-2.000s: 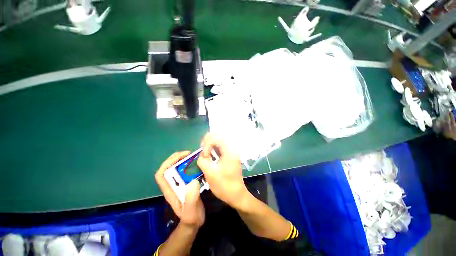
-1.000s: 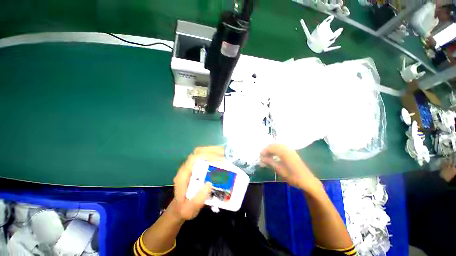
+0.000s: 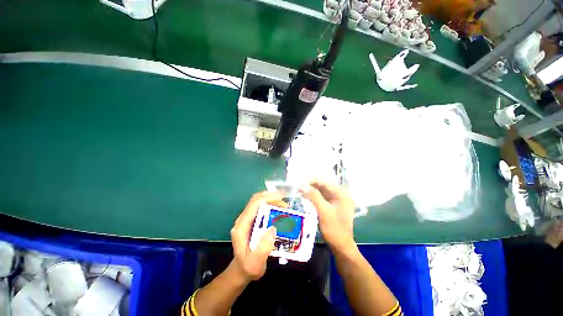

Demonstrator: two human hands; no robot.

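Note:
A white square device housing (image 3: 312, 237) is held open side up above the bench's near edge. Inside it a blue rectangular part (image 3: 286, 224) and thin red wires show. My left hand (image 3: 252, 237) grips the housing's left side, thumb over the blue part. My right hand (image 3: 333, 213) is at the housing's upper right, with its fingertips at a clear, flat piece (image 3: 285, 187) by the top edge. Whether the right fingers grip this piece or the housing is hard to tell. The black electric screwdriver (image 3: 300, 105) hangs beyond the hands, in front of the grey screw feeder (image 3: 260, 111).
Overexposed white frames and a clear bag (image 3: 441, 163) lie right of the feeder. Blue crates of white parts stand below the bench at left (image 3: 133, 290) and right (image 3: 491, 262). White units with arms (image 3: 395, 73) stand on the conveyor. Another person's hand shows at far right.
My right hand has come back from the white parts pile to the housing. The housing has turned slightly in my left hand. The camera view has shifted.

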